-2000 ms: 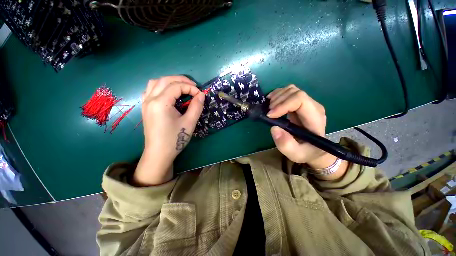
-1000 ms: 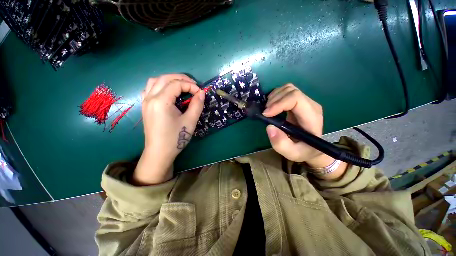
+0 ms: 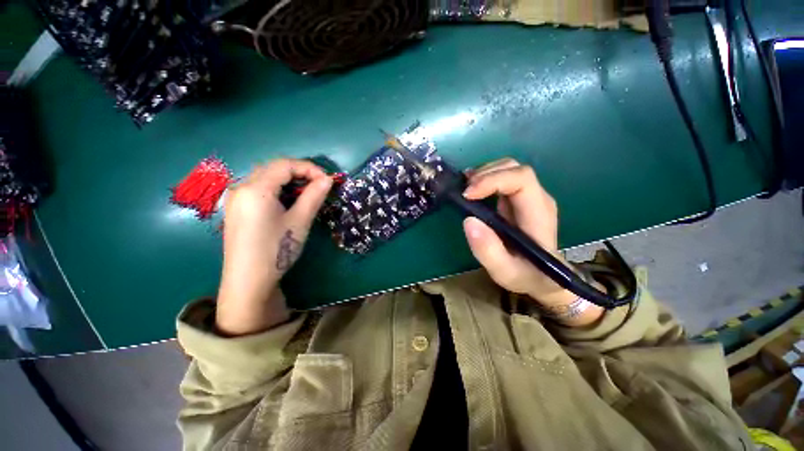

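A dark PCB panel (image 3: 379,204) with rows of silvery parts lies on the green mat. My right hand (image 3: 511,229) holds the black soldering iron (image 3: 520,240); its metal tip is over the panel's far edge, and whether it touches is unclear. My left hand (image 3: 269,229) is at the panel's left side, with thumb and forefinger pinched on red lead wires (image 3: 338,178). The wires' far ends are hard to make out. A pile of red lead wires (image 3: 203,187) lies left of my left hand, which partly covers its near side.
Stacked PCB panels (image 3: 150,62) stand at upper left, a fume fan (image 3: 339,31) beyond the panel. More dark boards with red strands (image 3: 16,167) and a clear bag (image 3: 19,286) are at far left. Tweezers (image 3: 727,79), a black cord (image 3: 683,114) and a dark device (image 3: 789,88) are at right.
The view has shifted, showing more of the fan and stacks. My left hand has drawn left from the panel with the red wires. The iron's tip has moved toward the panel's far edge.
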